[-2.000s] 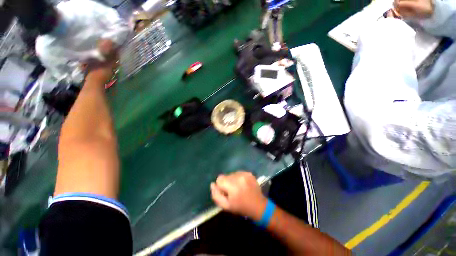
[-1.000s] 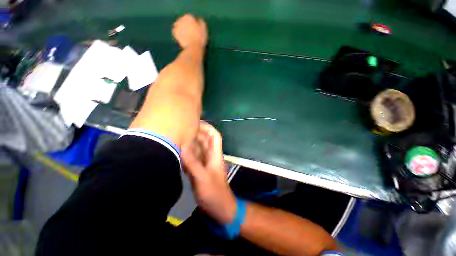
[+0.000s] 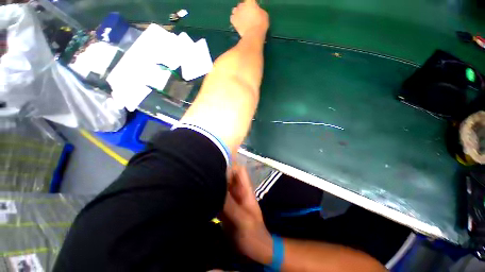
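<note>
My left hand (image 3: pixel 250 18) is at the top edge, at the end of my outstretched arm over the green mat (image 3: pixel 319 95). Its fingers are bent and partly cut off by the edge; whether it holds anything cannot be told. My right hand (image 3: pixel 245 218), with a blue strap (image 3: pixel 277 254) on its wrist, is below the bench's pale front edge, against my left sleeve. Its fingers are partly hidden and blurred; no held thing shows. A thin pale strand (image 3: pixel 308 124) lies on the mat.
White sheets (image 3: pixel 141 58) and a small grey plate (image 3: pixel 178 89) lie left of my arm. A plastic-wrapped bundle (image 3: pixel 32 69) and wrapped cartons (image 3: pixel 37 164) stand further left. A black boxy item (image 3: pixel 438 85) and a round tan-rimmed pot (image 3: pixel 473 139) are at the right.
The view has swung left, bringing in the sheets and wrapped cartons; the fan has left the picture. My left hand sits nearer the top edge. My right hand has become more hidden by my sleeve.
</note>
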